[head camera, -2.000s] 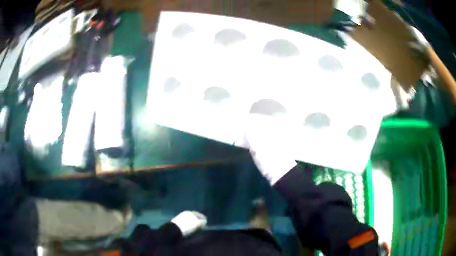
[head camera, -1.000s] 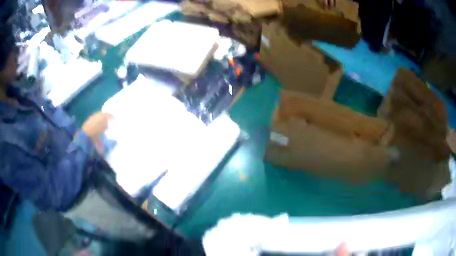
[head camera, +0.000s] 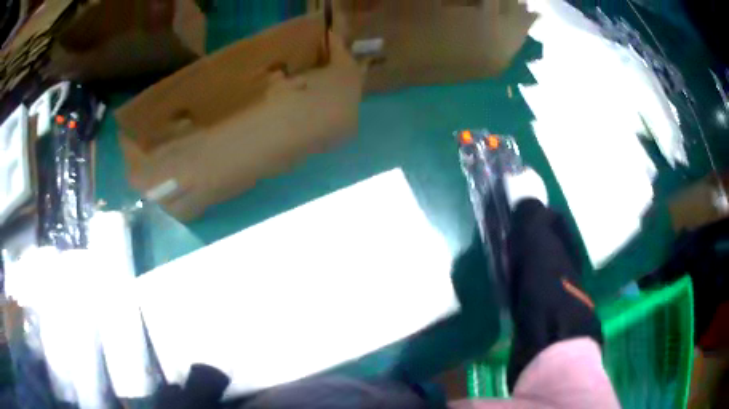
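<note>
My right hand (head camera: 526, 187), in a white glove, is at the right side of two dark bagged products (head camera: 489, 196) with orange ends and appears to grip them. Their far ends point away from me; the near part is partly hidden by my dark sleeve. A large white foam block (head camera: 304, 287) lies flat in front of me, left of the products. My left hand cannot be made out; only a dark sleeve-like shape shows at the bottom left.
Open brown cartons (head camera: 264, 132) stand at the far side. More bagged products (head camera: 65, 184) and white pieces (head camera: 120, 303) lie at left. Thin white foam sheets (head camera: 595, 168) lie fanned at right. A green crate (head camera: 667, 335) is at lower right.
The view has swung right. The white piece across the near edge no longer shows there; the foam block now lies before me. My right hand has come into view at the bagged products.
</note>
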